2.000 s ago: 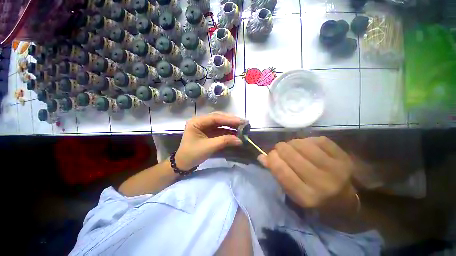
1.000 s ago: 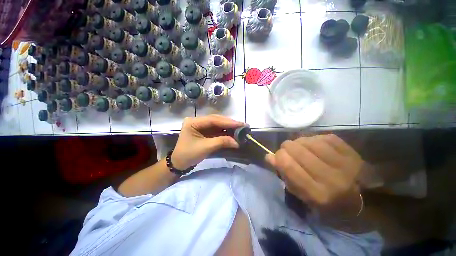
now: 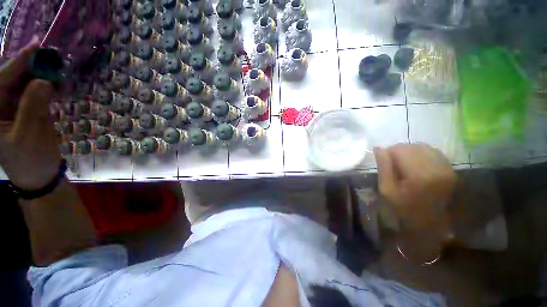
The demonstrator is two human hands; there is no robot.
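Note:
My left hand [image 3: 27, 120] is at the far left, partly cut off by the edge, with a dark round cap [image 3: 46, 63] at its fingertips. My right hand [image 3: 417, 180] is at the table's front edge, right of the round translucent bowl [image 3: 339, 141], which holds whitish contents. Its fingers are pinched on a thin pale stick [image 3: 370, 151], mostly hidden and blurred, pointing at the bowl's right rim. Capped grey pieces [image 3: 195, 110] stand in dense rows at the left. Open-topped bodies [image 3: 254, 107] stand beside them with pale rings and dark holes.
Loose dark caps [image 3: 374, 68] lie behind the bowl, beside a bundle of pale sticks [image 3: 433, 63]. A bright green item [image 3: 493, 96] is at the right. Shiny clear plastic [image 3: 447, 15] lies at the far right. A red bin [image 3: 129, 207] is under the table.
My left hand has moved from the middle to the far left, with a cap at its fingers. My right hand has moved up and right to the bowl. The view has shifted.

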